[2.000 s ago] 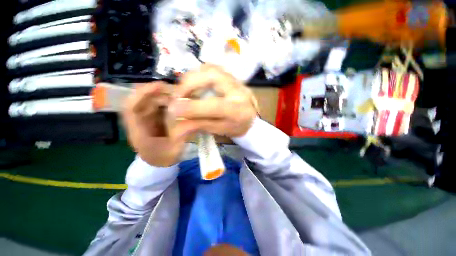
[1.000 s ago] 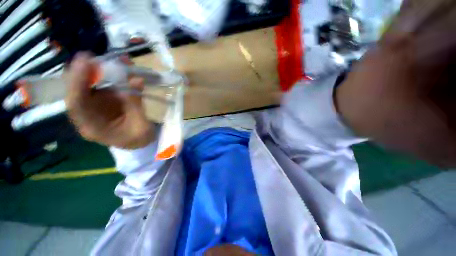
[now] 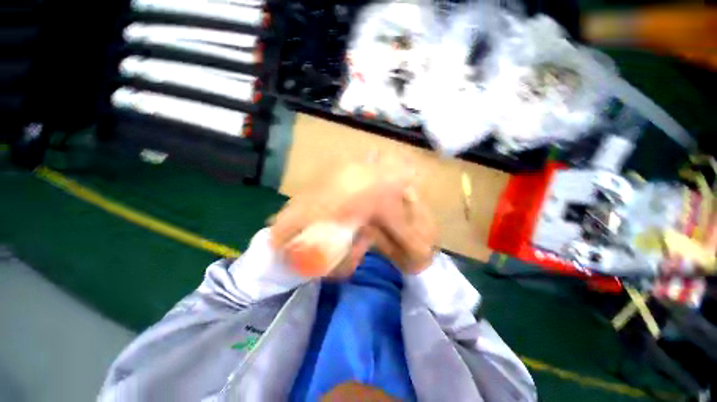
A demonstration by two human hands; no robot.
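Observation:
A white tripod leg set (image 3: 321,245) with an orange end is held close in front of my body, its orange end turned toward me. My left hand (image 3: 310,228) is closed around it. My right hand (image 3: 405,226) is against it on the right side, its fingers over the hub end. Both hands are blurred, and the hub is hidden between them. The cardboard work board (image 3: 303,153) lies just beyond the hands, with a thin tan stick (image 3: 466,192) on it.
Slotted tray with white tubes (image 3: 185,112) at the left. Crumpled clear bags (image 3: 464,102) behind the board, beside a black parts tray (image 3: 303,59). Screw feeder (image 3: 590,216) in a red case at the right. Orange screwdriver (image 3: 660,30), blurred, at the upper right.
The legs, spread a second ago, are now together between both hands. My right hand has come back from the far right to the legs. The view has turned and shifted.

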